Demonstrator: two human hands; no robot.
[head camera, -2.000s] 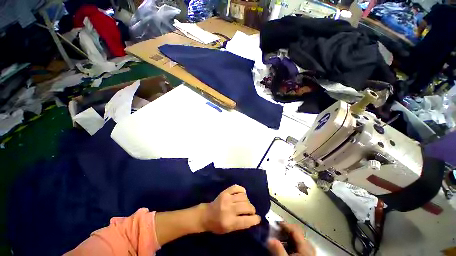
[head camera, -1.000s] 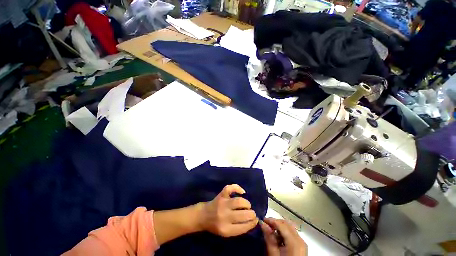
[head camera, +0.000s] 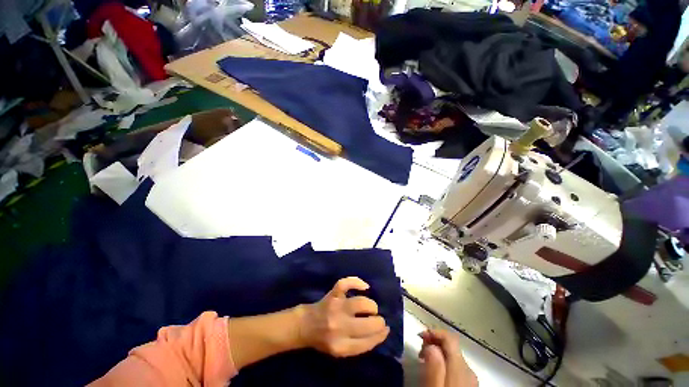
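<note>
The navy garment (head camera: 196, 280) covers the lower left and the table's near part, with a white sticker (head camera: 291, 243) at its upper edge. My left hand (head camera: 344, 321) is closed on the navy cloth near its right edge, below the middle. My right hand (head camera: 444, 359) is at the bottom edge, partly cut off, just right of the cloth and apart from it. Its thumb and fingers are close together. Whether a small tool is in it cannot be seen.
The sewing machine (head camera: 529, 212) stands at right, with black-handled scissors (head camera: 538, 344) on its bed. A loose navy panel (head camera: 317, 102) and a wooden strip (head camera: 302, 132) lie beyond the work. An open carton (head camera: 204, 128) is at left, a dark garment pile (head camera: 483, 60) behind.
My right hand was at the cloth edge beside my left hand, and has moved right, away from it. My left hand keeps its hold. The view has shifted slightly.
</note>
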